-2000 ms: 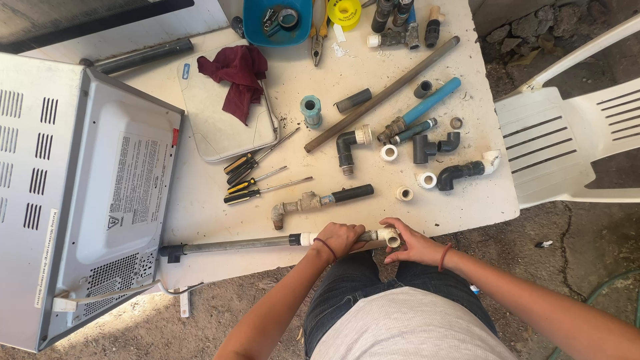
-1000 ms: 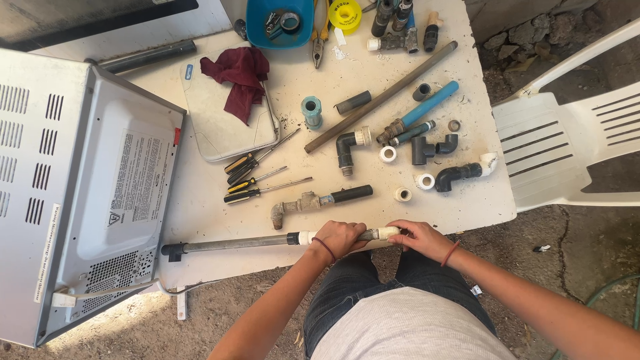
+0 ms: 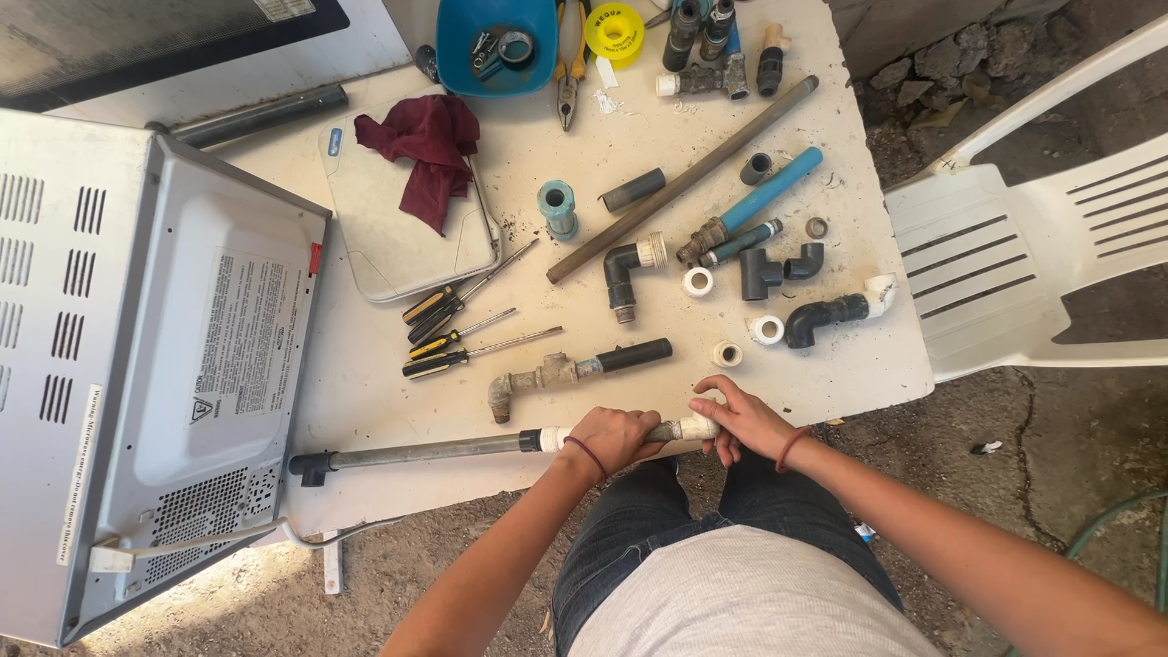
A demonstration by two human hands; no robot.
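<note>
A long grey pipe assembly lies along the table's near edge, a black tee fitting on its left end. My left hand is closed around it, just right of a white and black coupling. At its right end is a white elbow fitting. My right hand is at this elbow, fingers spread, the index finger and thumb by its outer end; firm contact is hard to tell. Beyond my hands lies a corroded metal pipe piece with an elbow and a black end.
Screwdrivers, white rings, black elbows and a long brown pipe lie on the white table. A microwave casing stands left, a plastic chair right. Behind are a blue bowl, pliers and yellow tape roll.
The white elbow's opening faced up toward the camera two seconds ago; it is now turned away. My right hand's fingers have spread from around it. My left hand keeps its hold.
</note>
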